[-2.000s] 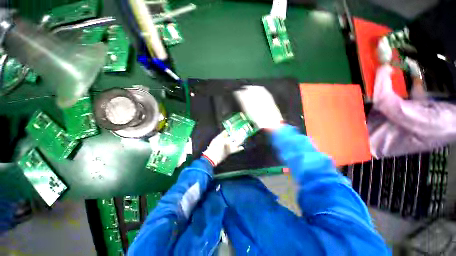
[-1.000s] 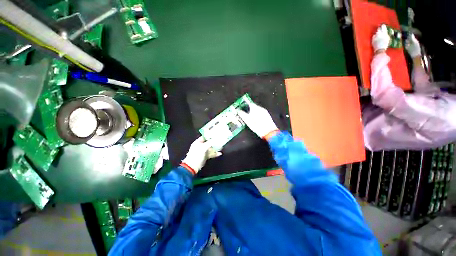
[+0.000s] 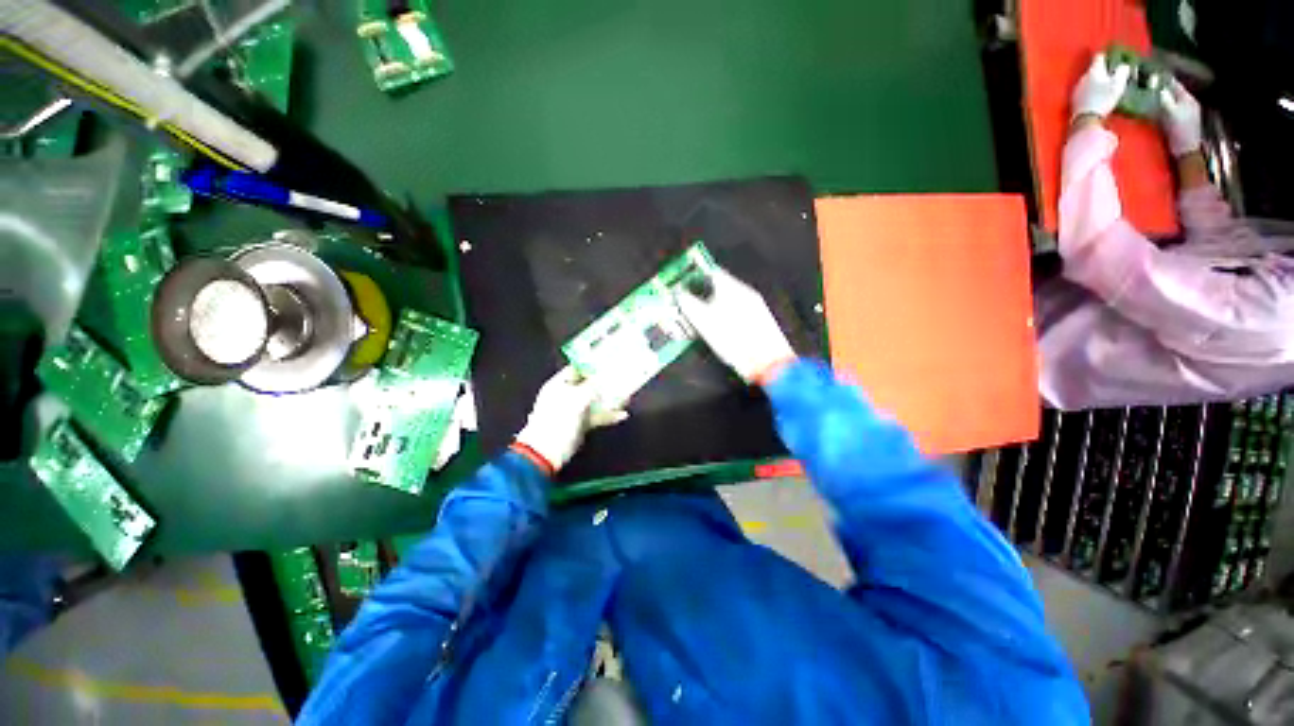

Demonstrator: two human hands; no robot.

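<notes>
A green circuit board (image 3: 639, 336) is held slanted over the black mat (image 3: 532, 255), with white and dark parts on its upper face. My left hand (image 3: 558, 417), in a white glove with a red cuff, grips its lower left end. My right hand (image 3: 738, 326), gloved the same way, is at its upper right end with fingers closed. A small dark object, perhaps a brush (image 3: 698, 287), shows at the right fingertips. The glove hides most of it, and I cannot tell it surely from a board part.
The red-orange mat (image 3: 930, 319) adjoins the black mat on the right. The silver pot (image 3: 291, 315), a blue pen (image 3: 291, 196) and loose boards (image 3: 412, 400) are at left. A pale bar (image 3: 156, 102) crosses the upper left. A person in a pink smock (image 3: 1157, 305) handles a board at right.
Since two seconds ago, my right hand's blurred motion over the board has become sharp, and the board shows more fully. Over the last second, both hands and the board have kept nearly the same pose.
</notes>
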